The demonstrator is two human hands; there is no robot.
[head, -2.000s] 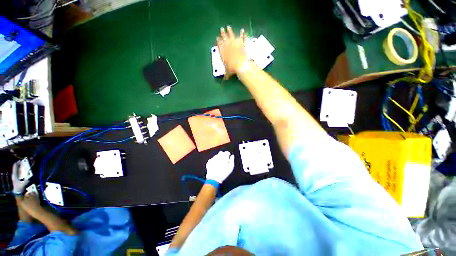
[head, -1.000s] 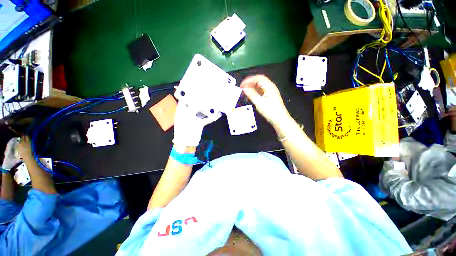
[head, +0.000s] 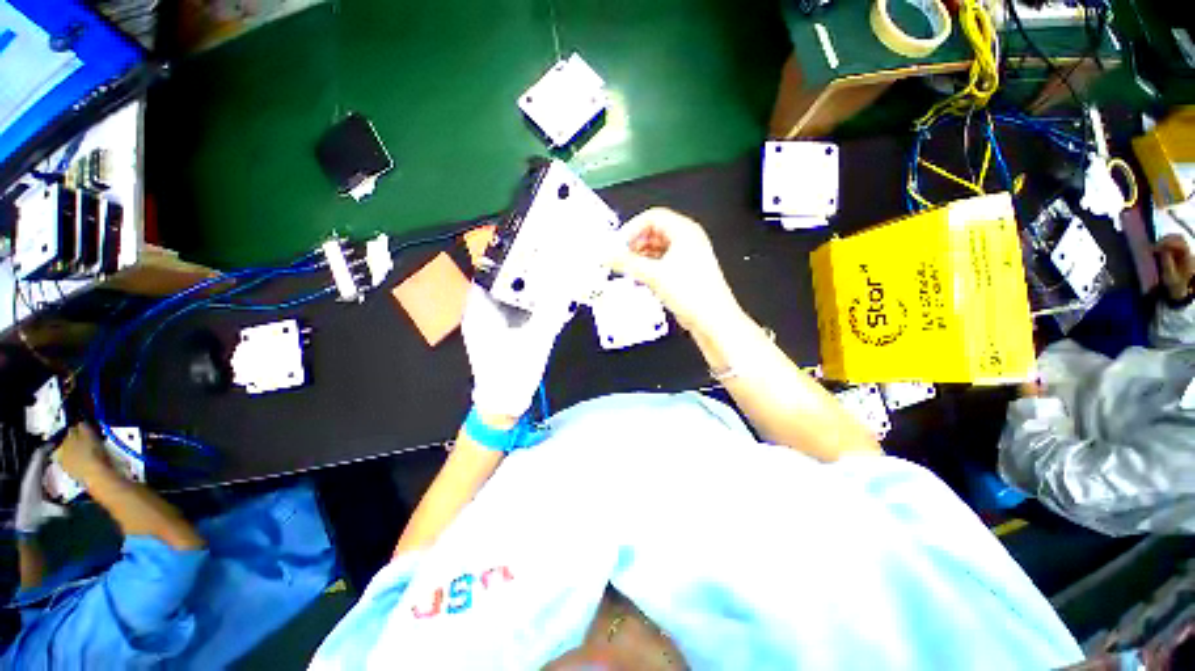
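My left hand [head: 509, 354], in a white glove with a blue wrist strap, holds a white electronic unit [head: 557, 236] raised above the black mat. The unit is tilted, with dark dots at its corners and a dark side edge showing. My bare right hand [head: 679, 269] is at the unit's right edge, fingers bent together; whether they grip it cannot be told. Another white unit [head: 632, 315] lies on the mat just below the held one. Orange pads [head: 433, 299] lie to its left, one partly hidden.
A white unit [head: 566, 100] and a black unit [head: 354, 153] lie on the green surface. White units lie on the mat at left [head: 269, 357] and right [head: 801, 181]. A yellow carton [head: 925, 295] stands right. Blue cables loop left. Neighbouring workers are at both sides.
The held unit has turned and tilted, so its dark side edge now shows. My right hand stays at its right edge. The camera view has shifted slightly.
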